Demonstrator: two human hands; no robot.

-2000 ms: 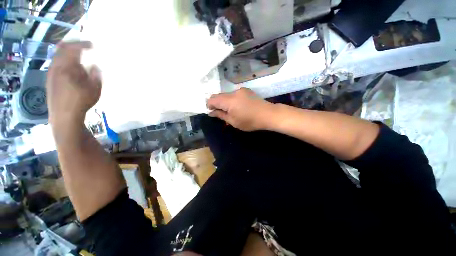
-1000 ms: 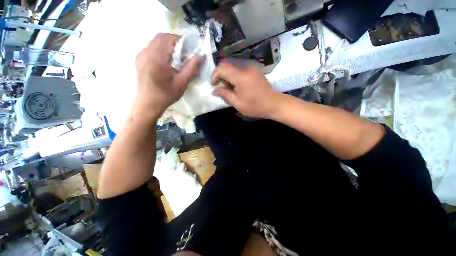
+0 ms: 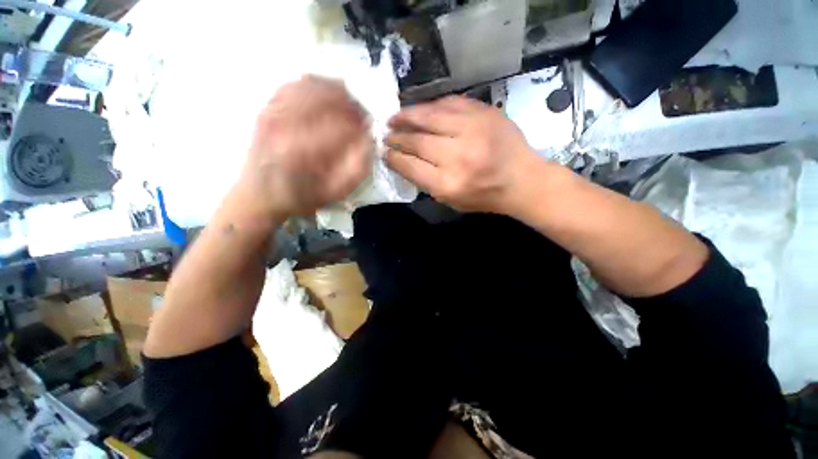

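Note:
The white fabric garment piece [image 3: 206, 81] is large and overexposed. It spreads over the table at the upper left and reaches the needle area [image 3: 372, 27] of the overlock machine [image 3: 484, 40]. My left hand [image 3: 314, 143] is blurred and lies over the fabric, its fingers curled; its grip is not clear. My right hand [image 3: 462, 152] is just to its right, below the machine head, with its fingertips pinching the fabric edge. The cloth under both hands is mostly hidden.
A smartphone [image 3: 662, 45] lies on the table at the upper right, near a dark cutout [image 3: 719, 91]. White pieces [image 3: 735, 202] hang at the right. A white bundle [image 3: 289, 327] sits below the table. A grey vented motor [image 3: 67, 160] stands at the left.
My left hand first came in from the far left to beside the right hand. Since then it has shifted slightly downward and curled. My right hand has moved slightly right.

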